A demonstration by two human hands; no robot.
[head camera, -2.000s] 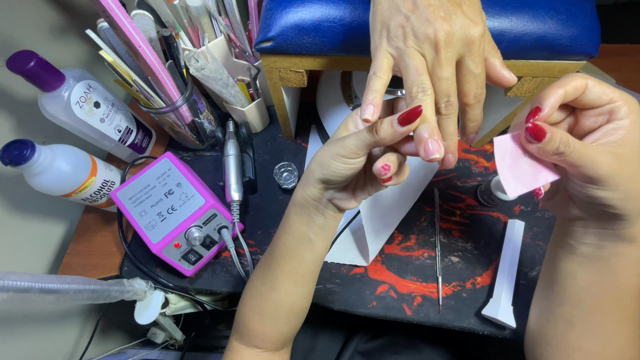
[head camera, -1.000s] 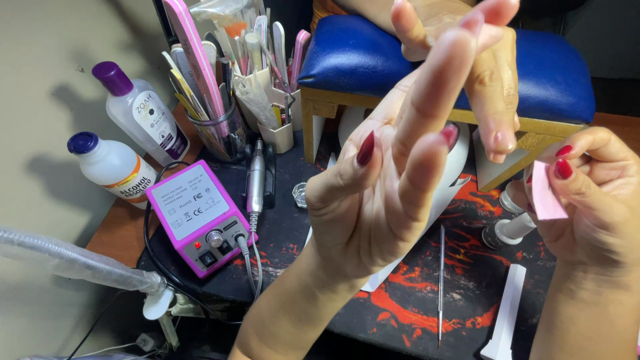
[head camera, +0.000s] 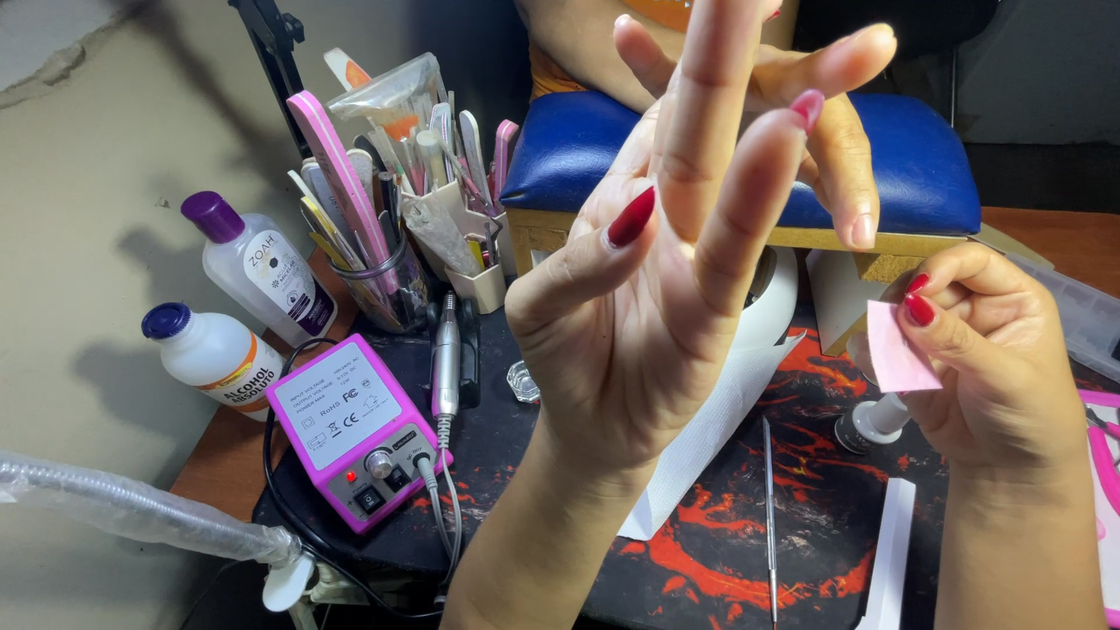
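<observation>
My left hand is raised in the middle with its palm showing and fingers spread, holding nothing. Behind it, another person's hand reaches over a blue padded hand rest, partly hidden by my fingers. On the right, my right hand pinches a small pink square, of paper or cloth, between thumb and index finger. A small bottle with a white cap stands just below that square. A thin metal tool and a white stick-like piece lie on the black and red mat.
A pink nail drill machine and its metal handpiece are at left. Behind them are an alcohol bottle, a purple-capped bottle and a mesh cup of nail files. White paper lies under my left arm.
My left hand has left the other person's fingers and risen, turning palm out with fingers spread. My right hand keeps the pink square. The view has shifted.
</observation>
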